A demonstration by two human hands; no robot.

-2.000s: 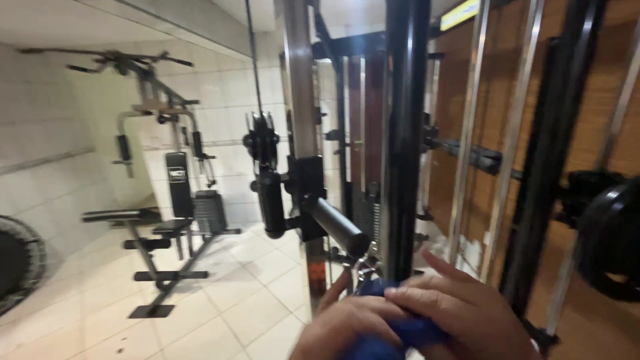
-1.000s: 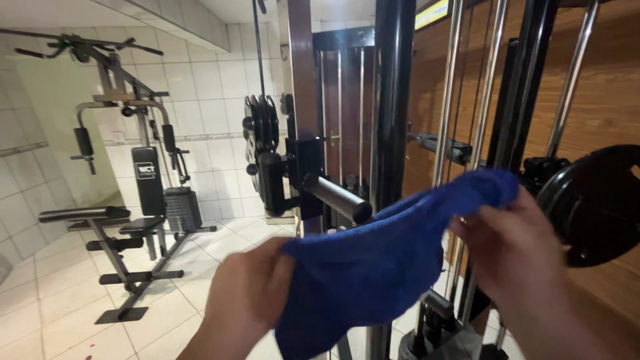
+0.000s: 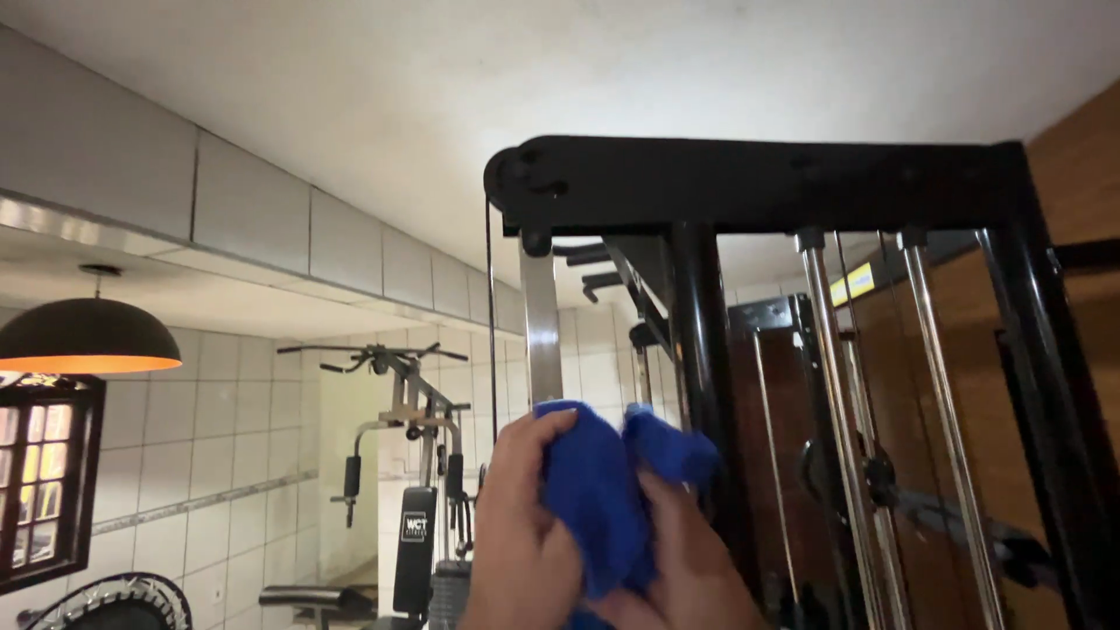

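A blue cloth (image 3: 591, 494) is bunched between my two hands at the lower middle of the view. My left hand (image 3: 522, 525) grips its left side, with the fingers curled over the top edge. On the other side, my right hand (image 3: 687, 551) holds the cloth from below, and a fold sticks up above the fingers. Just behind the cloth rises a flat metal upright (image 3: 542, 341) of a cable machine. To its right stands a round black post (image 3: 700, 324). Whether the cloth touches the upright cannot be told.
The machine's black top beam (image 3: 752, 184) spans above, with a pulley at its left end and chrome guide rods (image 3: 836, 376) below. A multi-station gym (image 3: 418, 525) stands behind. At left are a dome lamp (image 3: 87, 337), a window (image 3: 44, 481) and a trampoline (image 3: 114, 604).
The view has tilted up to the machine's top. The cloth, spread between both hands one second ago, is now bunched, and the hands are closer together.
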